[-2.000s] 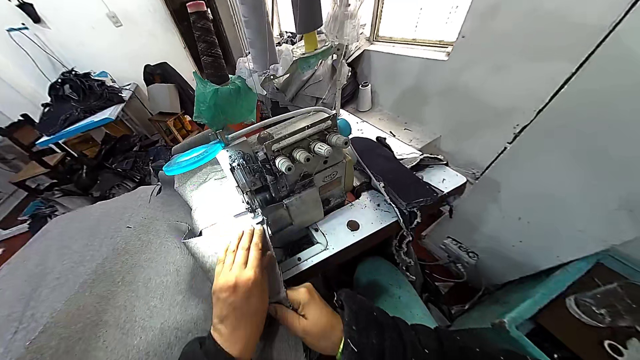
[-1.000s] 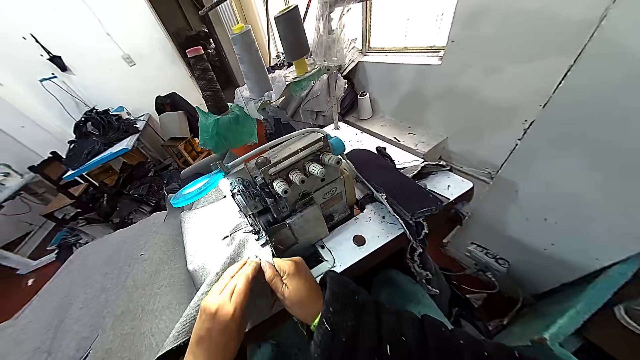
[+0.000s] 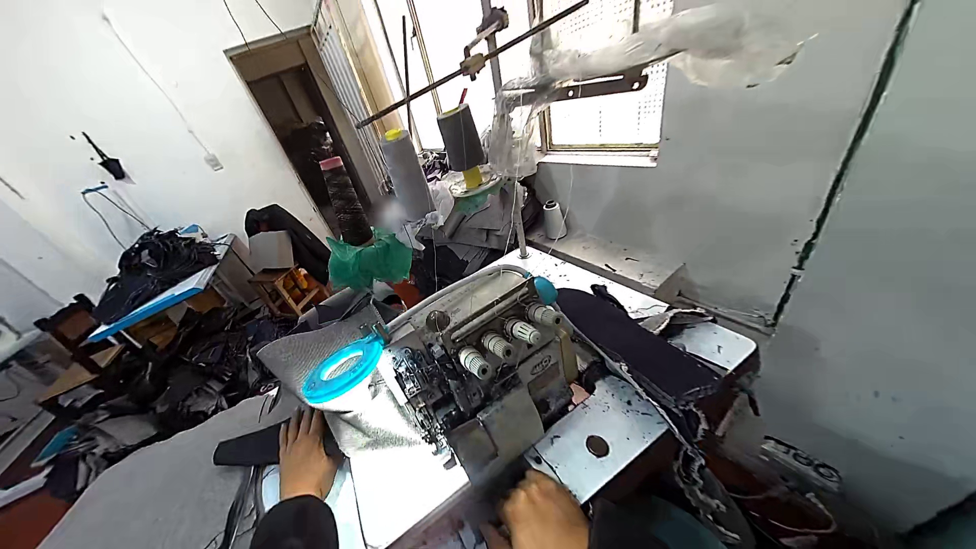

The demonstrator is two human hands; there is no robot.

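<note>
An overlock sewing machine [image 3: 488, 366] with several white tension dials stands on a white table [image 3: 610, 427]. My left hand [image 3: 305, 454] lies with its fingers spread on dark fabric [image 3: 248, 447], left of the machine. My right hand [image 3: 541, 511] is curled at the front table edge, just below the machine's front cover; whether it holds anything is hidden. Light grey fabric [image 3: 358, 412] lies behind and left of the needle area, under a blue ring-shaped lamp [image 3: 343, 371]. A larger grey cloth [image 3: 175, 476] spreads across the lower left.
Thread cones [image 3: 406, 174] stand behind the machine, near a green plastic bag [image 3: 370, 259]. Dark navy fabric [image 3: 640, 343] lies at its right. Heaps of dark cloth [image 3: 213, 358] cover the floor at left, by a blue-edged table [image 3: 156, 301]. A grey wall [image 3: 732, 206] rises at right.
My hands, together on the grey cloth at the machine's front one second ago, are now apart. The left is on dark fabric, the right at the table edge. The view has tilted up.
</note>
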